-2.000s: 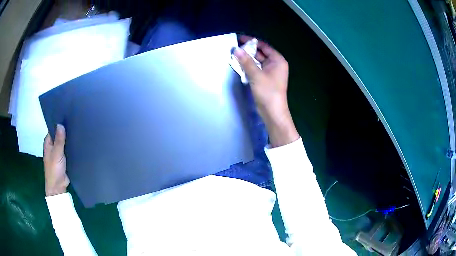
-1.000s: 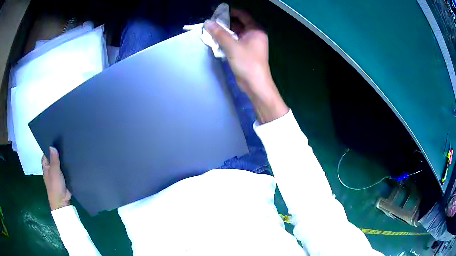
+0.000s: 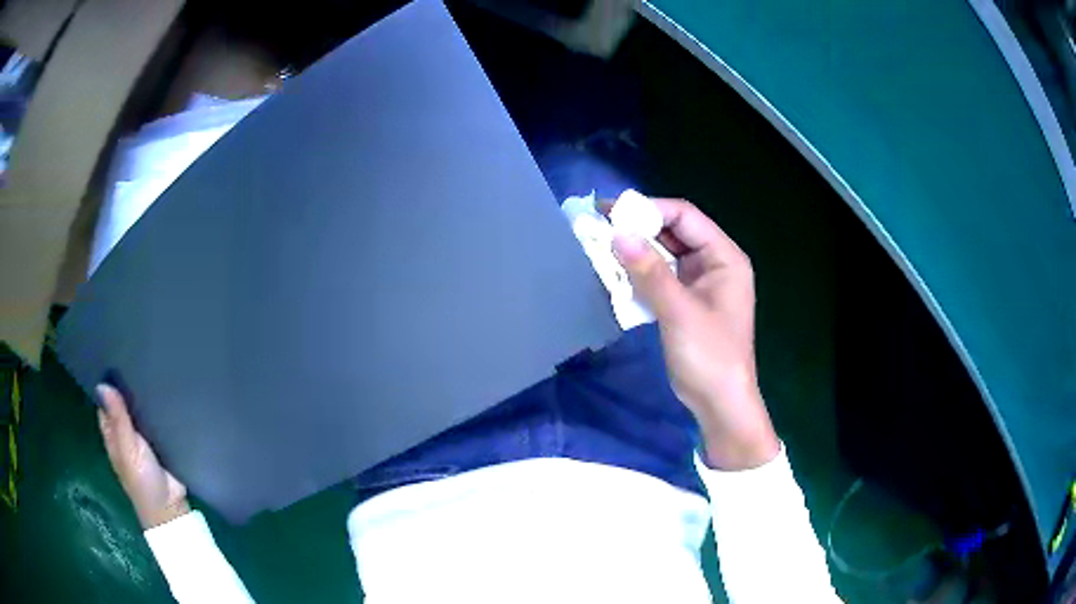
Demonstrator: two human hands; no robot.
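Note:
A large thin dark grey sheet (image 3: 342,260) is held tilted over my lap, with a small notch on its lower edge near the right corner. My left hand (image 3: 139,460) grips its lower left edge, thumb on top; the fingers beneath are hidden. My right hand (image 3: 708,319) pinches a crumpled white wipe (image 3: 616,262) at the sheet's right edge. The wipe lies along that edge; whether it wraps around it I cannot tell.
White sheets (image 3: 177,159) lie behind the grey sheet at the upper left, beside a brown cardboard carton (image 3: 89,130). A green-topped bench (image 3: 897,153) curves along the right. A blue object with a thin pale cord (image 3: 970,543) is at the lower right.
My right hand and the wipe have moved from the sheet's top right corner down its right edge. The sheet has turned, its top corner now further up, covering more of the white sheets.

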